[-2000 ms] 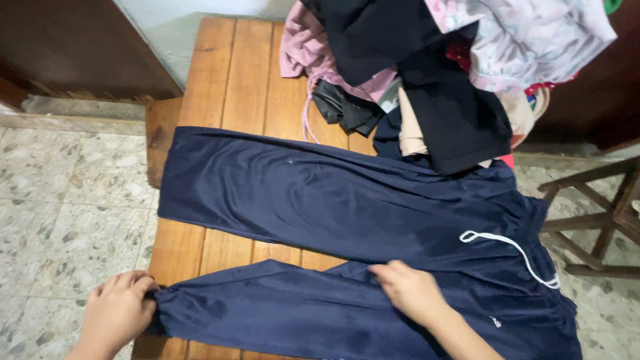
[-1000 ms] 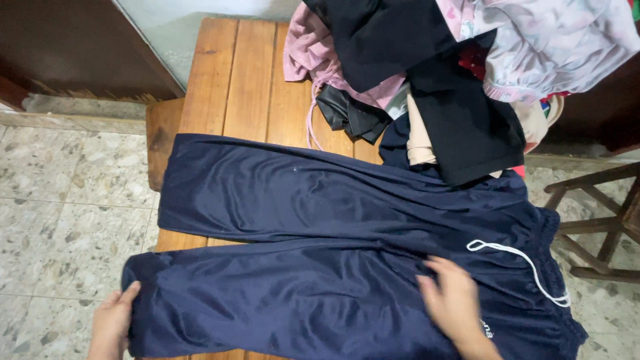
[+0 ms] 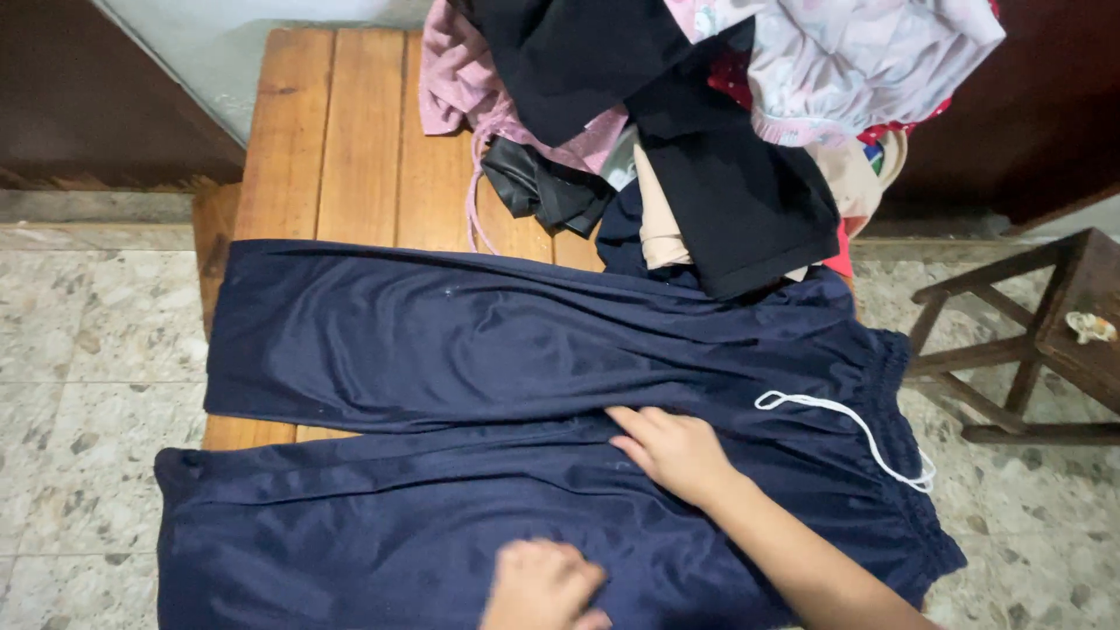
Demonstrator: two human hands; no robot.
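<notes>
Navy blue trousers lie spread flat, the leg hems at the left and the elastic waistband at the right. A white drawstring loops out near the waistband. My right hand rests on the cloth between the two legs, its fingertips touching the fabric near the crotch. Over the lower leg is my left hand, blurred, its fingers curled; whether it touches or pinches the cloth cannot be told.
A slatted wooden table bears the trousers. At its back right is a heap of clothes, with black garments, a pink garment and a pale patterned garment. A dark wooden stool stands at the right on the tiled floor.
My left hand has let go of the lower leg's hem and moved right over that leg. That leg, earlier bunched narrow, now lies wider. My right hand has moved up to between the legs.
</notes>
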